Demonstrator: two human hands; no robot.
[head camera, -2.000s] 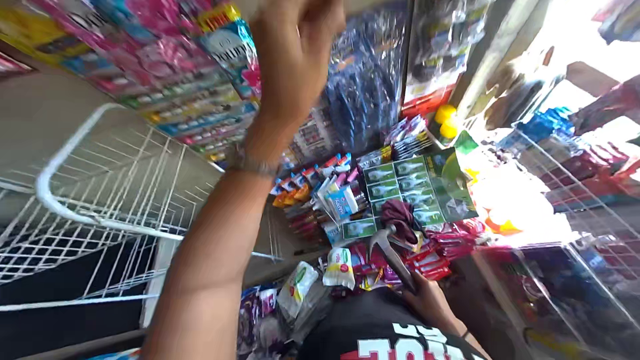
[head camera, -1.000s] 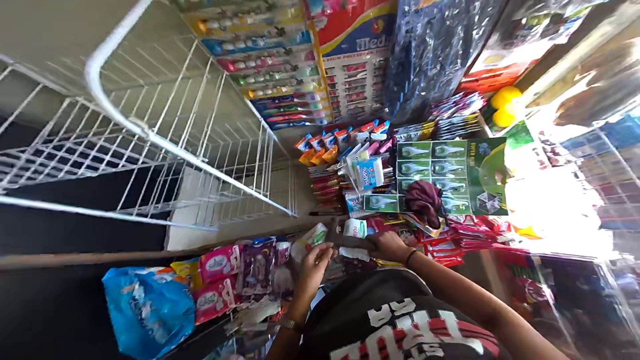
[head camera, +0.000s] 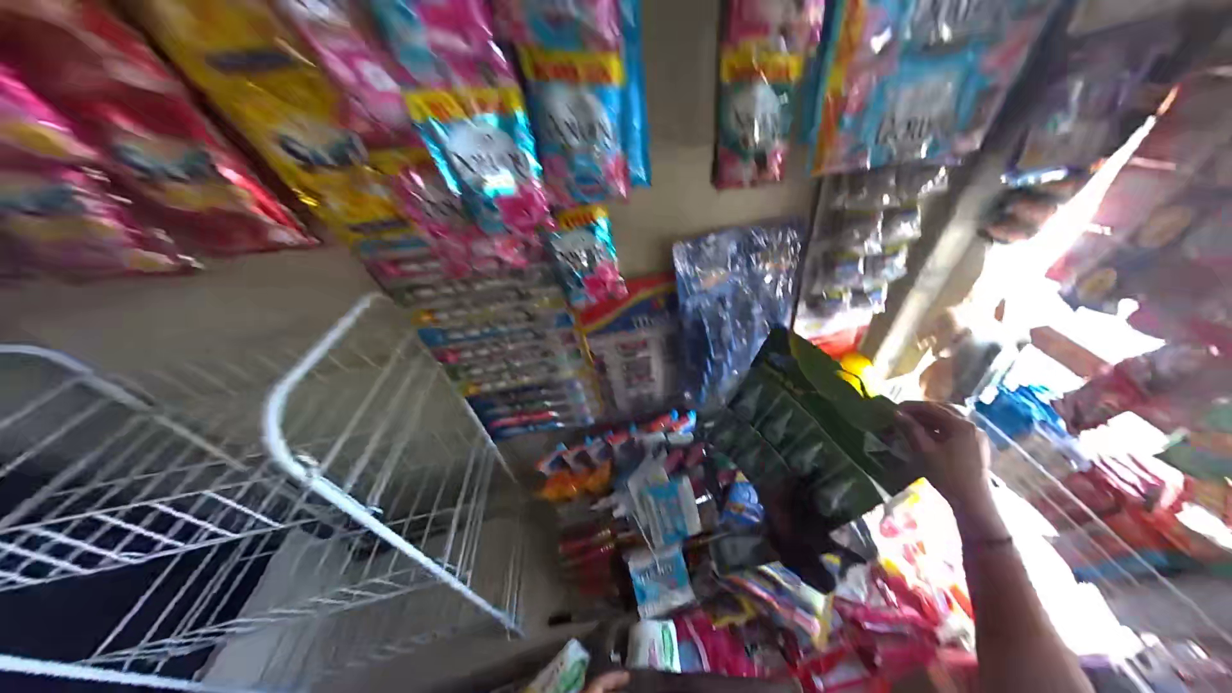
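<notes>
My right hand (head camera: 948, 448) grips the right edge of a green card of small blister packs (head camera: 804, 428), which hangs tilted over the goods. A dark, bunched cloth-like thing (head camera: 804, 539) hangs at the card's lower part. Of my left hand (head camera: 608, 681) only the fingertips show at the bottom edge, beside a white-and-green packet (head camera: 560, 669); whether they hold it cannot be made out. Blue-and-white sachets (head camera: 661, 577) lie left of the card, and red packets (head camera: 866, 645) lie below it.
White wire racks (head camera: 385, 529) stand at the left. Strips of sachets (head camera: 481, 144) hang along the wall above, with blue plastic packs (head camera: 736, 298) behind the card. Yellow round things (head camera: 857, 373) sit beyond the card. At right are a wire grid and more packets (head camera: 1126, 491).
The green card lay flat among the goods and is now lifted and tilted in my right hand. My left hand has dropped to the bottom edge. The view has shifted up toward the wall.
</notes>
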